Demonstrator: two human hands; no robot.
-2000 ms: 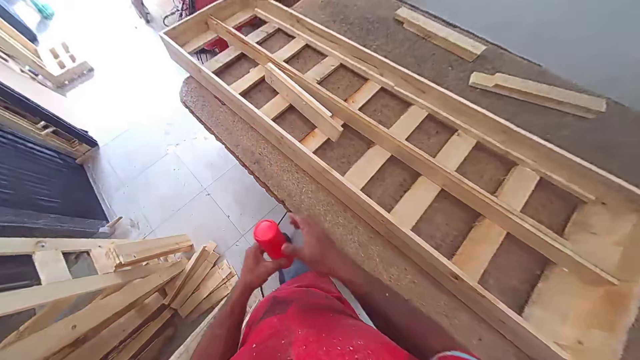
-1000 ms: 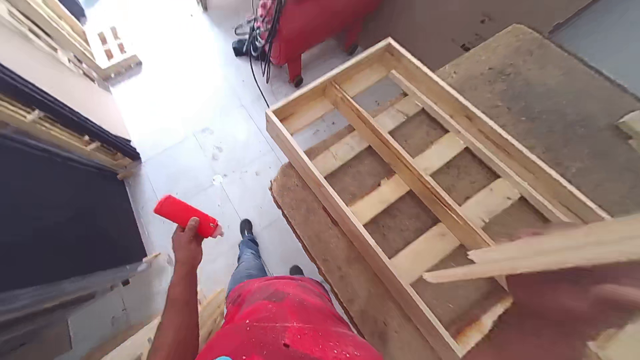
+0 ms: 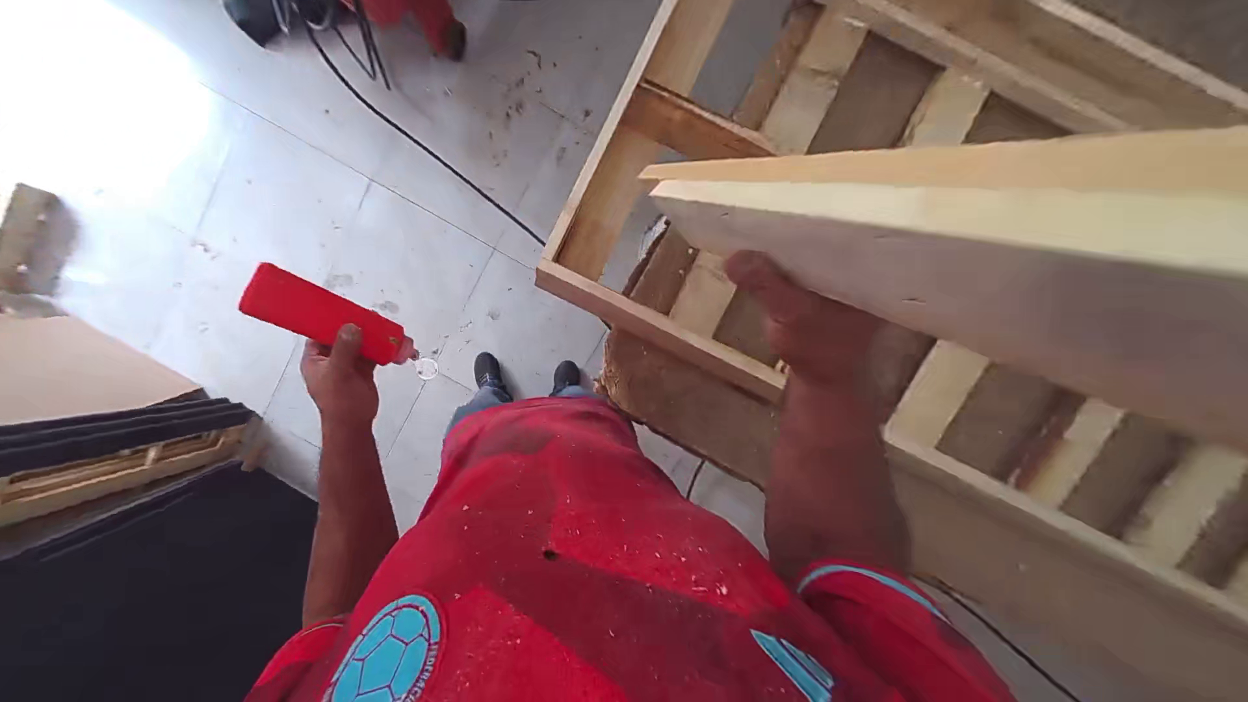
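Observation:
My left hand [image 3: 341,375] holds a red plastic squeeze bottle [image 3: 317,310] out over the floor, its nozzle tilted down to the right. My right hand [image 3: 804,317] grips two wooden boards [image 3: 936,244] lying face to face, raised above a slatted wooden frame [image 3: 663,327]. The thumb shows on the near side of the boards; the other fingers are hidden. The frame rests on a rough-edged worktable [image 3: 682,400], and the boards cover part of its slats.
A black cable [image 3: 419,141] runs over the tiled floor towards the frame. At the top stands a red object [image 3: 419,15] with cables beside it. Dark panels [image 3: 146,575] and a pale board [image 3: 88,370] are at the left. My feet are near the table's corner.
Two seconds ago both my hands were at the red bottle and two wood pieces lay on the frame. Now the bottle is in my left hand alone and my right hand holds boards. The view has shifted.

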